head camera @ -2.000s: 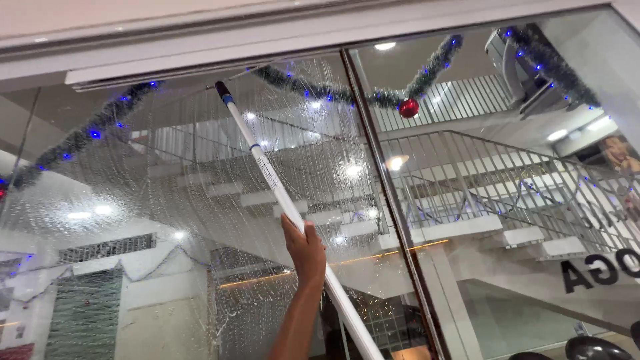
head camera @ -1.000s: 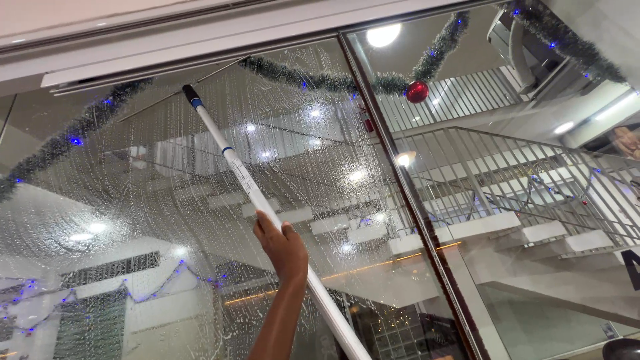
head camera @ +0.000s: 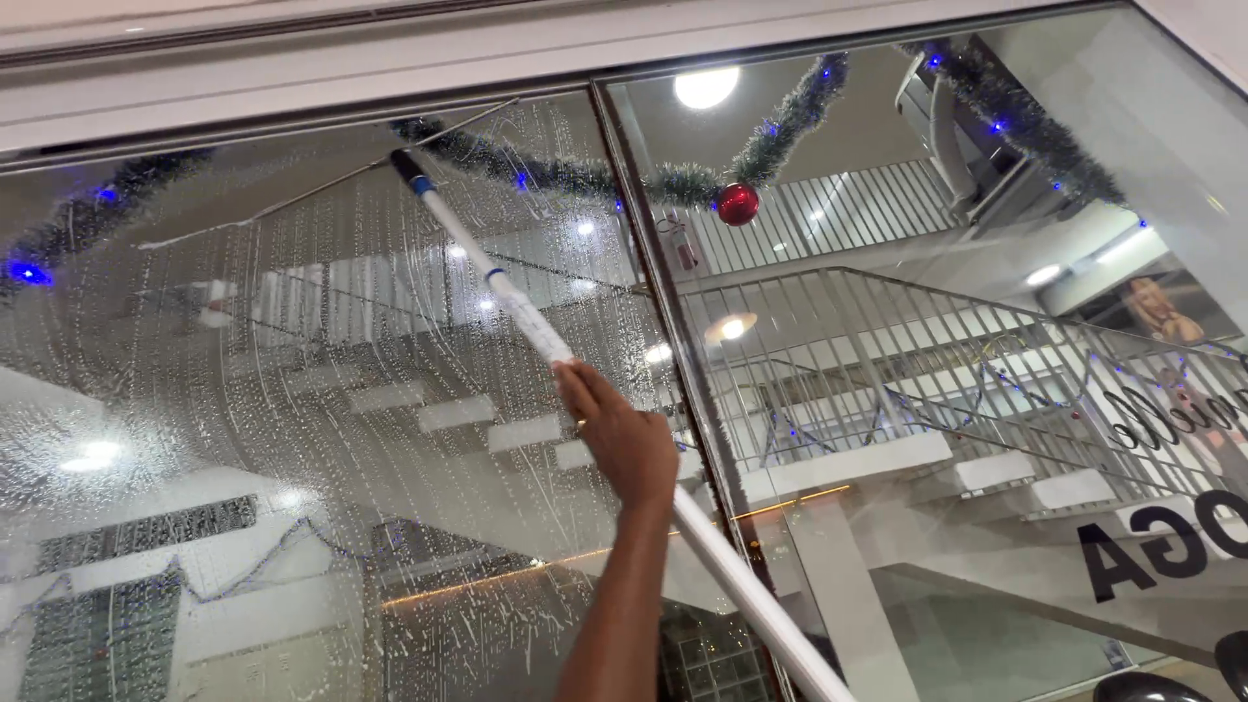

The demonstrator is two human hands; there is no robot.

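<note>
My left hand [head camera: 624,429] is wrapped around a white extension pole [head camera: 526,317], which runs from the lower right up to the left. At the pole's top is a black and blue tip [head camera: 408,168], joined to a long thin squeegee [head camera: 322,185]. The squeegee lies tilted across the upper part of the left glass pane [head camera: 322,322], its right end higher, near the top frame. Water drops and wet streaks cover much of that pane. My right hand is out of view, and so is the pole's lower end.
A dark upright frame [head camera: 673,361] divides the left pane from the right pane [head camera: 877,585], which bears lettering. A pale ledge [head camera: 292,58] runs above. Garland [head camera: 565,175] with blue lights, a red ball ornament [head camera: 737,204] and a staircase railing [head camera: 829,322] show in the glass.
The squeegee went left along the upper pane, then came back right, and is now closer to the upright frame. My left hand has kept its hold on the pole and moved with it.
</note>
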